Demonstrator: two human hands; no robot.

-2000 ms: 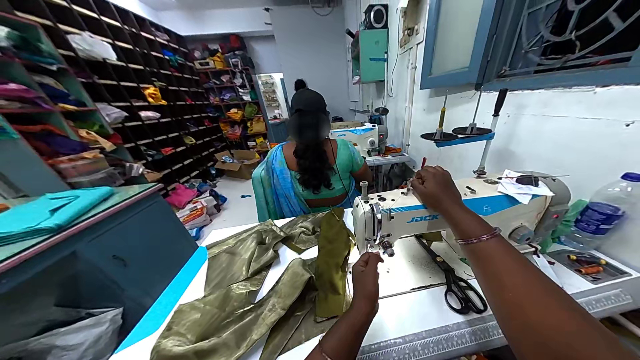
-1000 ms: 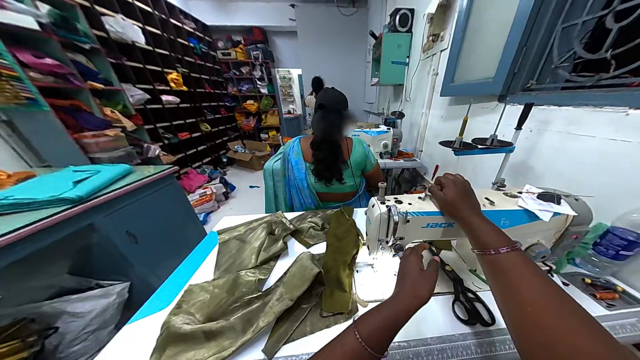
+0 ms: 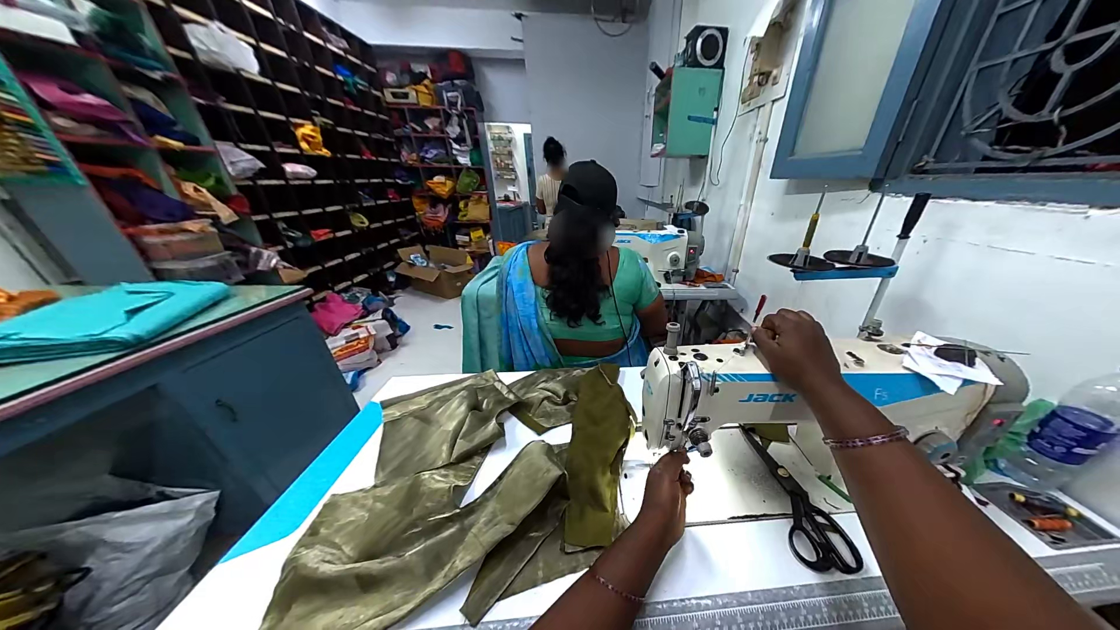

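A white and blue Jack sewing machine [image 3: 770, 394] stands on the white table. My left hand [image 3: 667, 494] is at the needle area under the machine's head, fingers closed together; whether thread lies between them is too small to tell. On top of the machine's arm, my right hand [image 3: 794, 346] is closed near a thread guide, beside a thin red-tipped tool [image 3: 759, 308]; its grip is hidden. Olive satin fabric [image 3: 420, 534] spreads over the table left of the needle, with a darker olive strip [image 3: 597, 464] on it. Black-handled scissors [image 3: 809, 516] lie right of my left hand.
A person [image 3: 577, 280] sits ahead with their back to me; another person [image 3: 551, 175] stands farther off. A metal ruler [image 3: 752, 604] runs along the near table edge. At right are a water bottle [image 3: 1072, 433], a tray of bobbins [image 3: 1050, 516] and a thread stand [image 3: 844, 271].
My left hand has moved from beside the scissors back to the needle area, where it also was two seconds ago. My right hand stays on top of the machine.
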